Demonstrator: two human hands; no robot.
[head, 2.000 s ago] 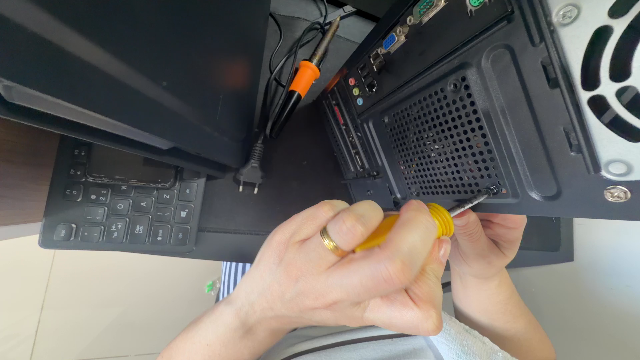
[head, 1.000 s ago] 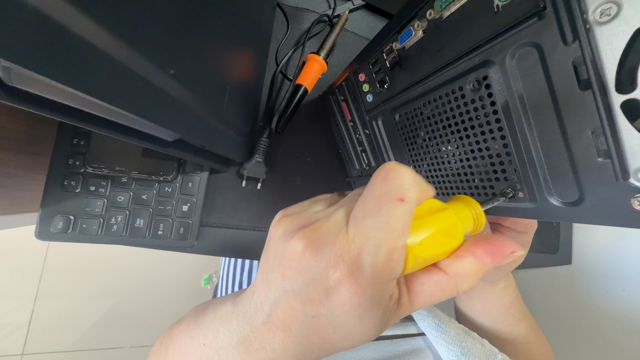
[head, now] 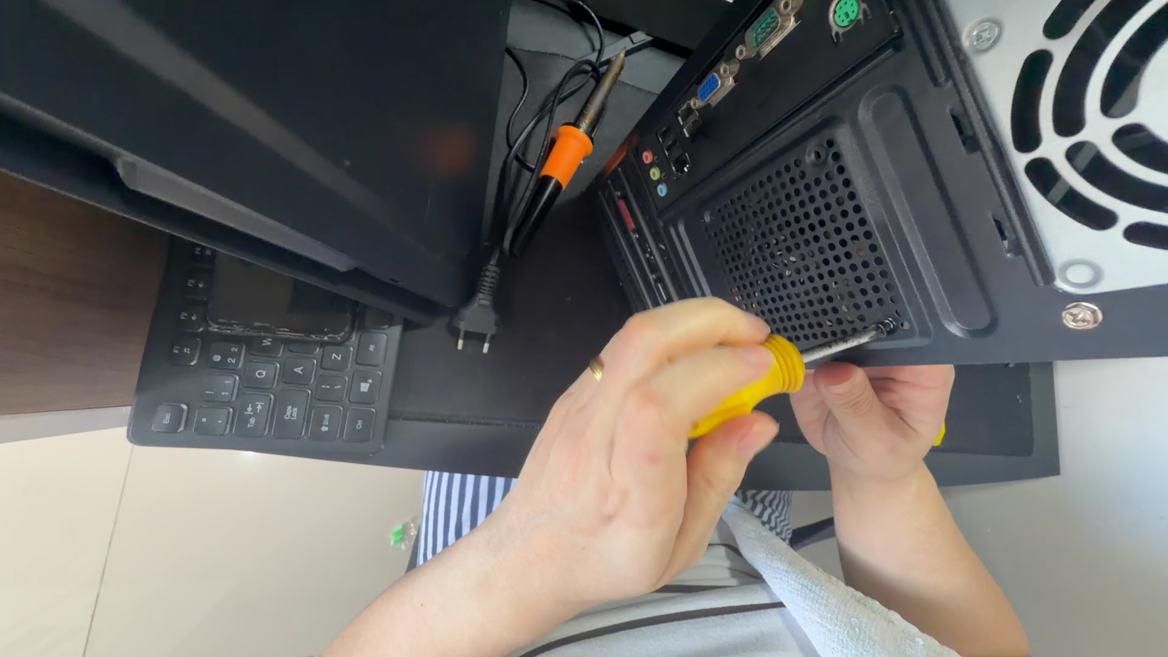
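Note:
My left hand, with a ring on one finger, grips the yellow handle of a screwdriver. Its metal shaft slants up to a screw at the lower right corner of the perforated vent. That vent is in the rear panel of a black computer case. Just below the screw, my right hand is at the case's lower edge, its thumb close to the shaft. Part of its fingers is hidden, so its hold is unclear. Something small and yellow shows beside it.
A soldering iron with an orange collar lies behind, near a black power plug. At left, a smartphone rests on a black keyboard, partly under a large dark panel. A silver fan grille is at upper right.
The fingers of my left hand have shifted on the handle, and the wrist has turned. The shaft remains at the vent's corner screw. My right hand stays by the case's lower edge.

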